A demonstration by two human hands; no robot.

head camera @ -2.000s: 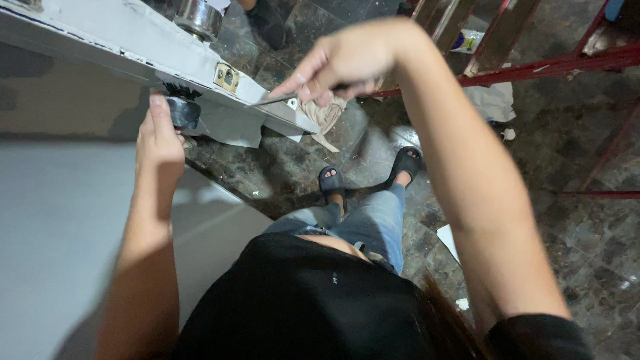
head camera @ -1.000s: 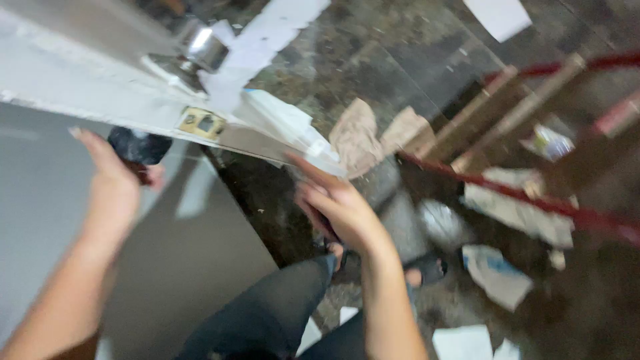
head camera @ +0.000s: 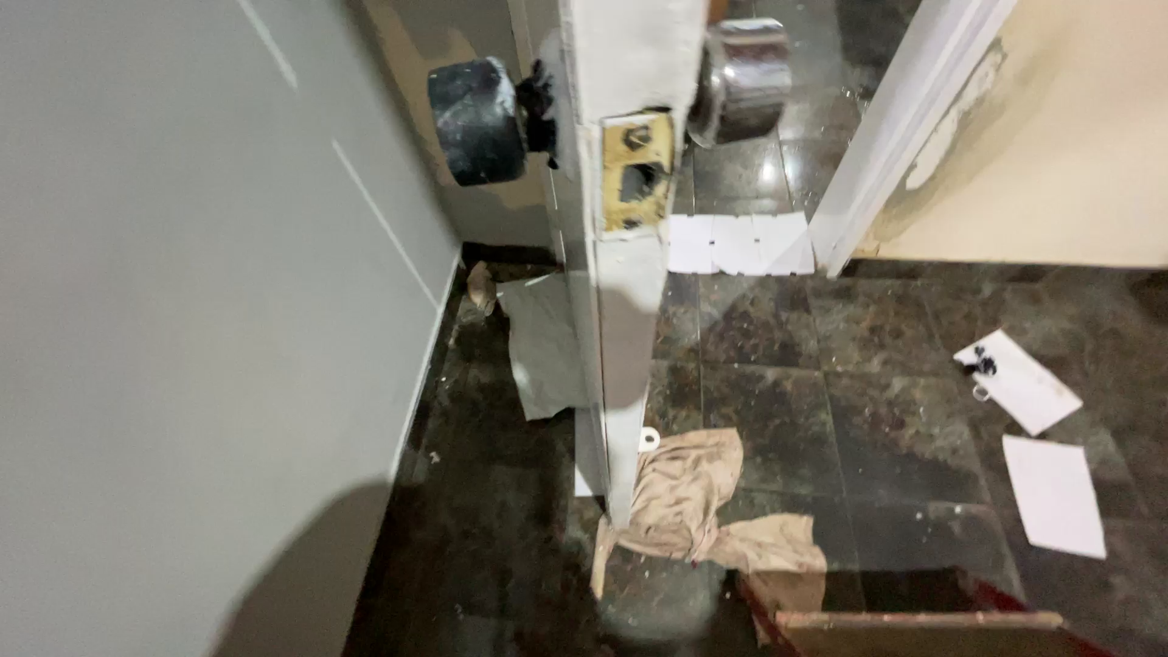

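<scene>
Neither of my hands shows in this view. Edge-on in the middle stands a white door (head camera: 630, 310) with a brass latch plate (head camera: 636, 173) set in its edge; the plate has a dark square opening. A round knob (head camera: 476, 120) with a dark, paint-marked face sticks out on the left side, with black material around its neck. On the right side is a shiny metal knob (head camera: 741, 80). Below the door's edge a tan cloth (head camera: 689, 493) lies crumpled on the dark tiled floor.
A grey wall (head camera: 201, 274) rises close on the left. White sheets (head camera: 1054, 497) and a white piece with black smears (head camera: 1022, 383) lie on the right floor. A ladder step (head camera: 917, 620) with red rails is at the bottom. Beyond stands a white door frame (head camera: 899, 137).
Both hands have gone out of view; a second ago the left was by the dark knob and the right near the door's edge. The view has turned and come closer to the door.
</scene>
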